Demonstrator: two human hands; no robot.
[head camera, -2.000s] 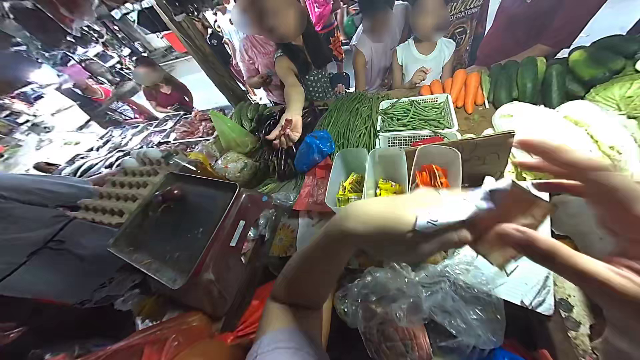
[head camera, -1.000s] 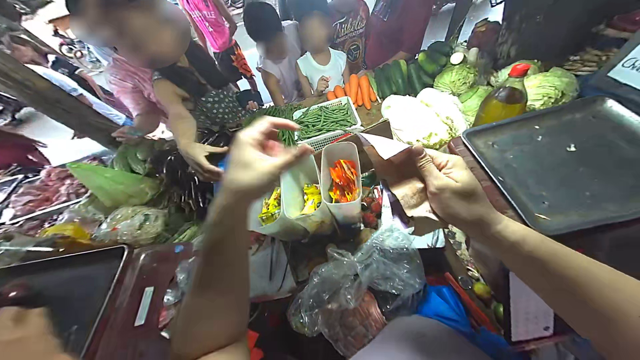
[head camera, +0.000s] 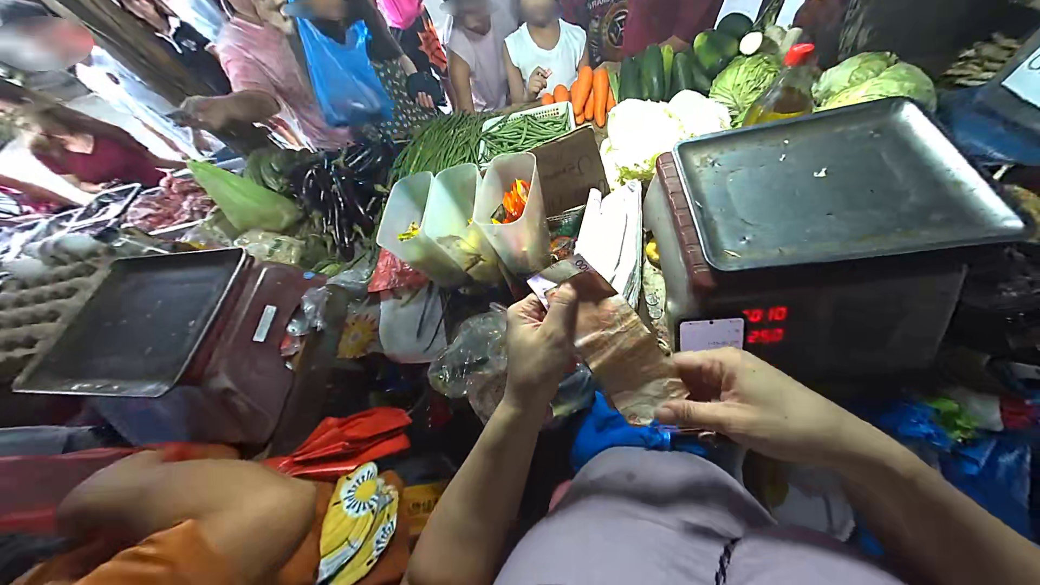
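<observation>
Paper banknotes (head camera: 621, 345), brownish and creased, are stretched between my two hands in front of my torso. My left hand (head camera: 543, 341) pinches their upper left end between thumb and fingers. The lower right end is gripped by my right hand (head camera: 719, 394). How many notes there are I cannot tell. Just beyond them stand plastic containers (head camera: 455, 223) with yellow and red chili peppers, and a stack of white paper or bags (head camera: 611, 236). Below the containers lies a clear plastic bag (head camera: 475, 353), partly hidden by my left hand.
At right stands a digital scale with a metal tray (head camera: 837, 187), a phone (head camera: 712, 335) against its front. Another weighing tray (head camera: 134, 317) is at left. Carrots (head camera: 591, 93), green beans (head camera: 528, 134), eggplants (head camera: 341, 191) and cabbages (head camera: 877, 81) lie beyond. A co-worker's arm (head camera: 187, 496) is lower left; several people stand across.
My left hand, apart from the notes and raised one second ago, is now on them. A blue plastic bag now hangs near a person across the stall. The view has shifted right since the first frame.
</observation>
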